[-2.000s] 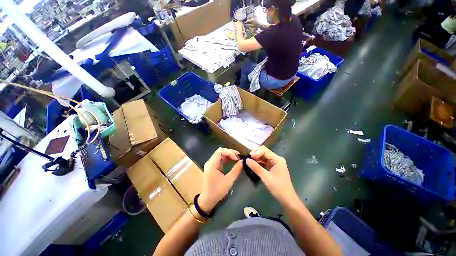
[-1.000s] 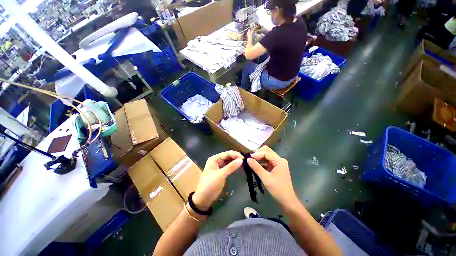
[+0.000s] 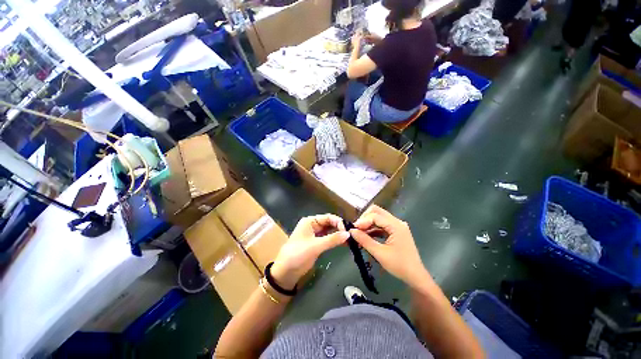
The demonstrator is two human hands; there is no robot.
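Observation:
A thin black strip [image 3: 363,268] hangs down from between my fingertips in the middle of the view, in front of my body. My left hand [image 3: 309,245] pinches its top end between thumb and fingers. My right hand [image 3: 385,242] pinches it from the other side, with the fingertips of both hands almost touching. The strip's lower end hangs free above the green floor. What the strip is exactly, I cannot tell.
An open carton [image 3: 397,175] with striped and white pieces stands ahead, beside a blue crate [image 3: 242,130]. Taped cartons [image 3: 235,245] and a white table [image 3: 56,280] are at left. A blue bin [image 3: 527,231] stands at right. A person [image 3: 404,66] sits sewing ahead; another stands at the upper right.
The black item was bunched at my fingertips, then hung as a doubled strip, and now hangs as a narrower length slanting right. Both hands stay pinched on it.

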